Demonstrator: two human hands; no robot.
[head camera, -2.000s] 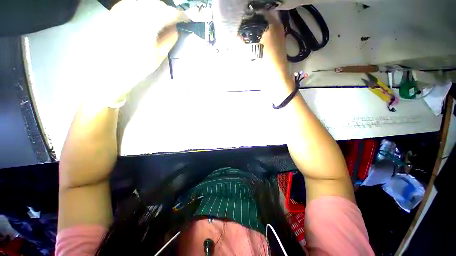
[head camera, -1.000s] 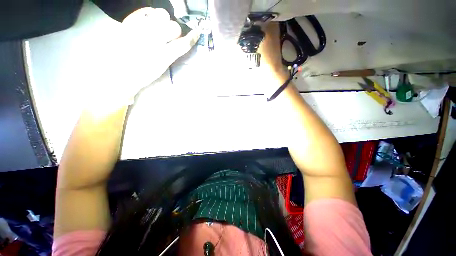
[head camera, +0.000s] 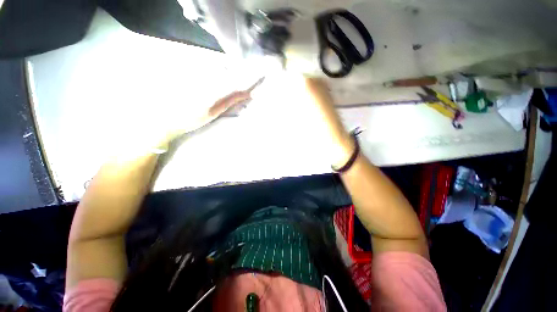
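My left hand is over the white table left of centre, partly washed out by glare. A thin dark strip or edge shows just beyond its fingertips; I cannot tell if the hand holds it. My right hand is below the dark knob assembly, its fingers lost in the glare. The sewing machine head is at top centre; needle and presser foot cannot be made out. A dark panel lies at the upper left.
Black-handled scissors lie right of the machine head. Farther right are a brown-handled awl, yellow snips, a green bottle and a white scrap. A red crate and plastic bags are below the table.
Both hands have come down from the needle area towards me. The small dark piece no longer shows at the needle. The view has shifted, and more dark panel shows at the upper left.
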